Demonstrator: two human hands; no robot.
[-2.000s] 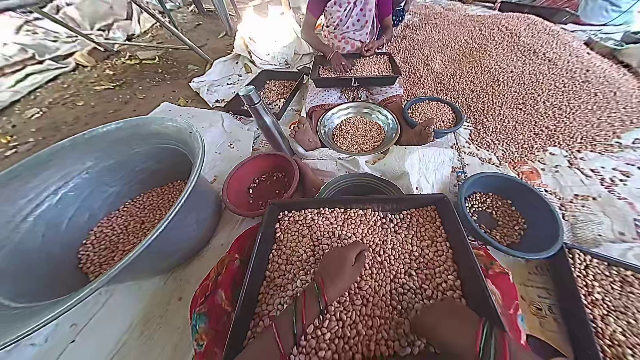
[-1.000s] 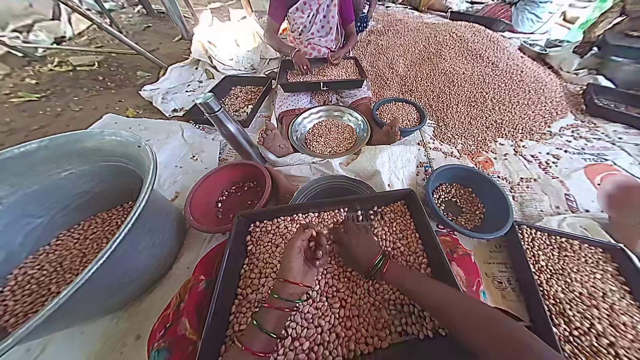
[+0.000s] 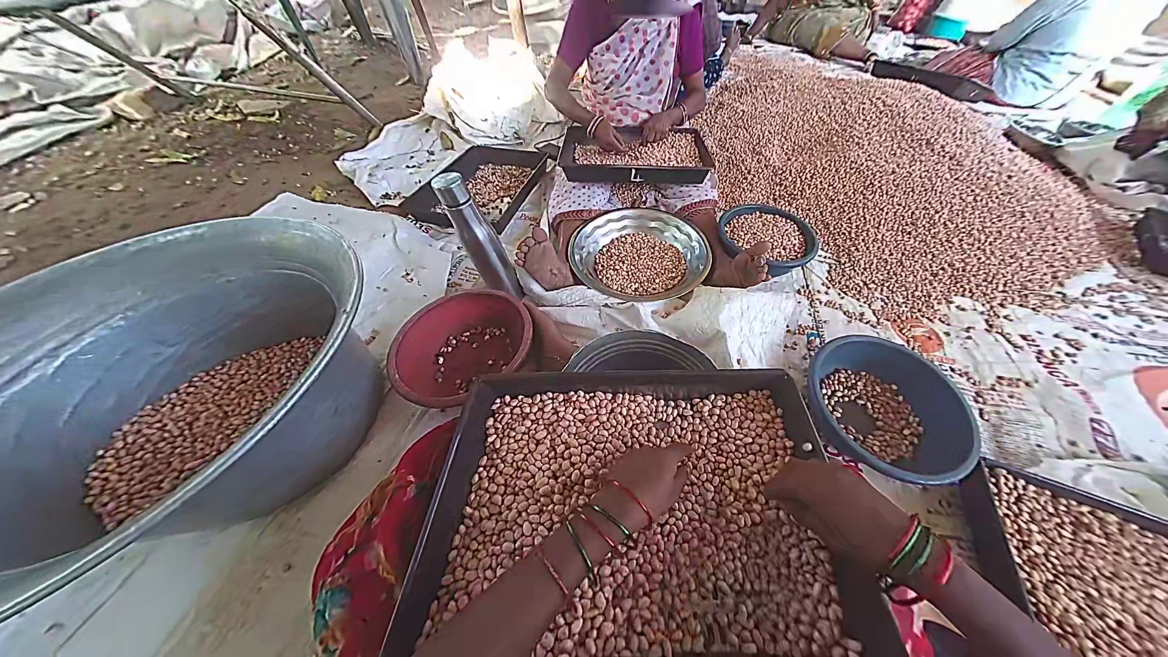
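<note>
A dark rectangular tray (image 3: 639, 381) full of pinkish-brown nuts or seeds (image 3: 584, 429) rests on my lap. My left hand (image 3: 646, 479), with red and green bangles, lies on the nuts near the tray's middle, its fingers bent; whether it grips a nut is hidden. At the tray's right side, my right hand (image 3: 835, 511) is over the nuts close to the rim, fingers pointing down and inward; its fingertips are blurred. A blue bowl (image 3: 958, 411) partly filled with nuts stands just beyond my right hand. A red bowl (image 3: 411, 347) with a few dark pieces stands beyond the tray's left corner.
A large metal tub (image 3: 351, 365) with nuts stands left, a steel bottle (image 3: 479, 237) beyond the red bowl. Opposite, a person (image 3: 634, 73) works over another tray, with a steel bowl (image 3: 584, 246) in front. A nut heap (image 3: 876, 182) spreads behind right; another tray (image 3: 995, 538) lies right.
My hands were together near the tray's far middle one second ago. Now they are apart, my right hand having moved to the tray's right side.
</note>
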